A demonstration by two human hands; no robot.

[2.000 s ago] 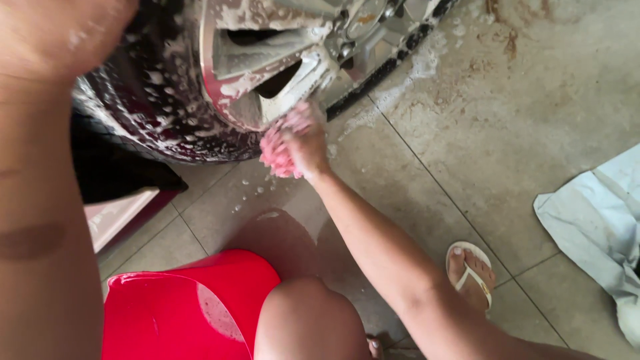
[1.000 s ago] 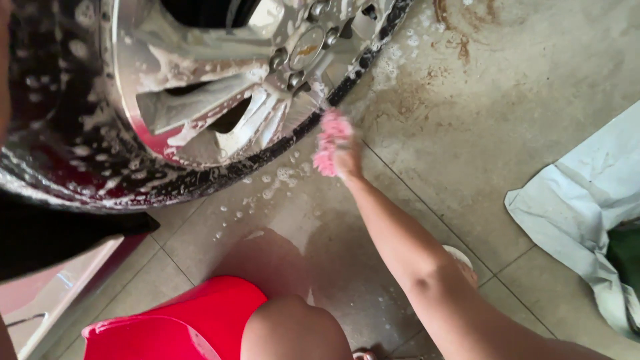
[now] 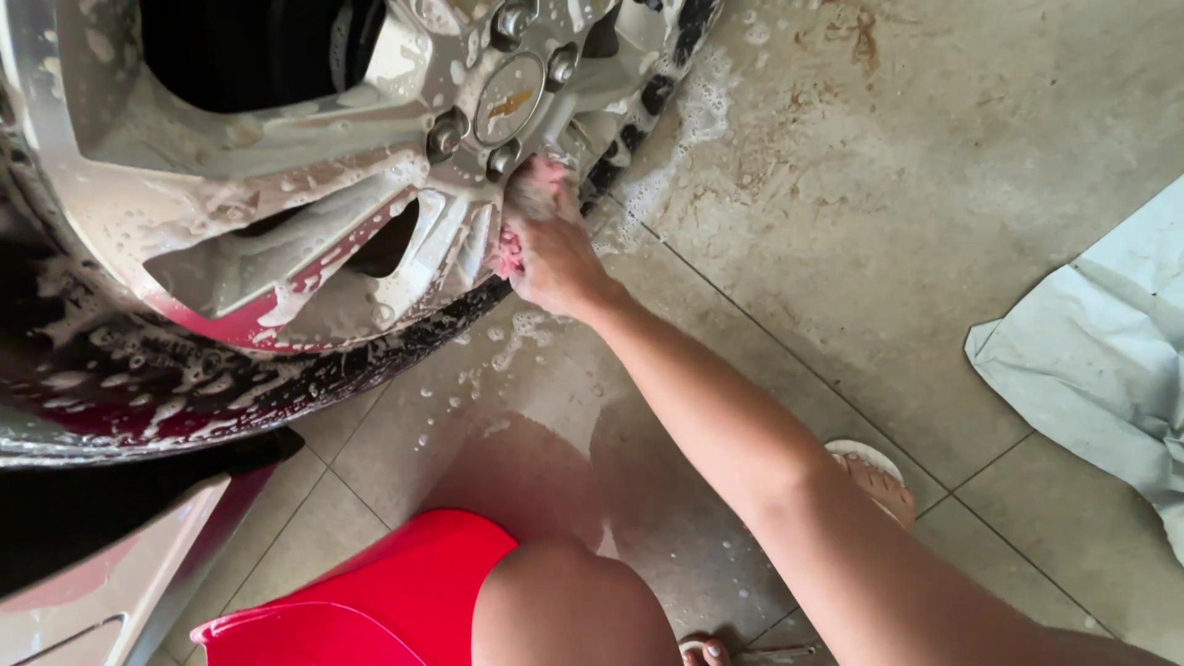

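Observation:
My right hand point(image 3: 560, 259) presses a pink chenille wash mitt or sponge point(image 3: 511, 252) against the lower spokes of a silver alloy wheel point(image 3: 305, 148), just below its centre cap point(image 3: 510, 98) and lug nuts. Fingers and mitt are partly blurred. White suds cover the spokes, the rim and the black tire point(image 3: 185, 379). My left hand is out of view.
A red plastic bucket point(image 3: 398, 573) stands beside my bent knee point(image 3: 569, 606). Car bodywork point(image 3: 111, 592) is at the lower left. A crumpled pale sheet point(image 3: 1101, 342) lies at right on the wet, soapy tile floor point(image 3: 832, 259), near my sandalled foot point(image 3: 879, 481).
My right hand has moved with the pink mitt from the tire's edge onto the spokes near the hub. The left hand, seen at the upper left two seconds ago, has left the view. The wheel now appears closer.

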